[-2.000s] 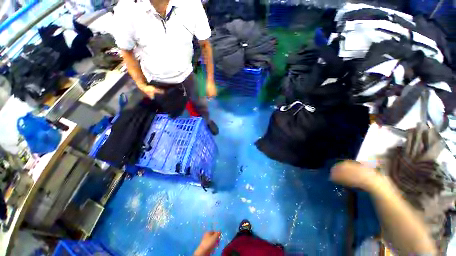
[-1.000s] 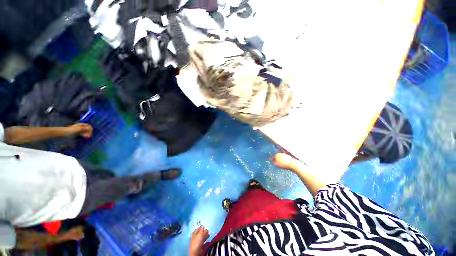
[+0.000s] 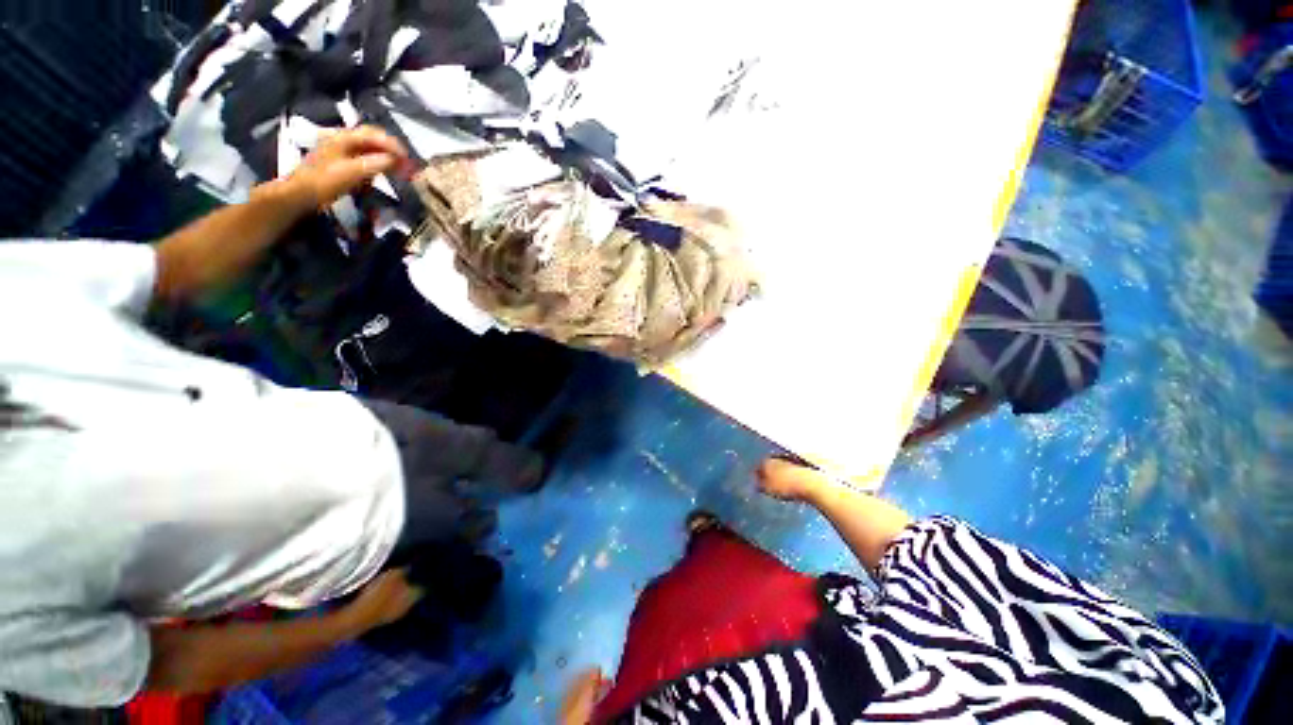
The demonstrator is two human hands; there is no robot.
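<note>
A brown-grey garment bundle [image 3: 610, 283] lies on the near left edge of the white table [image 3: 837, 184], gathered with a dark tie strip [image 3: 652, 228]. My right hand [image 3: 780, 479] hangs below the table's near corner, away from the bundle; nothing shows in it, but its fingers are too blurred to read. My left hand [image 3: 581, 697] is small, blurred and cut off by the bottom edge beside my red apron. Its fingers are not clear.
A person in a white shirt [image 3: 199, 482] stands close on the left, one hand beside the bundle. Black and white pieces [image 3: 426, 71] lie beyond. A round dark striped stool-like seat [image 3: 1032, 326] is right of the table. Blue crates [image 3: 1134, 85] stand behind and at lower right.
The view has swung from the aisle and crate to the white table. The other person is now closer, with a hand raised to the bundle. My right hand has lowered beside the table corner.
</note>
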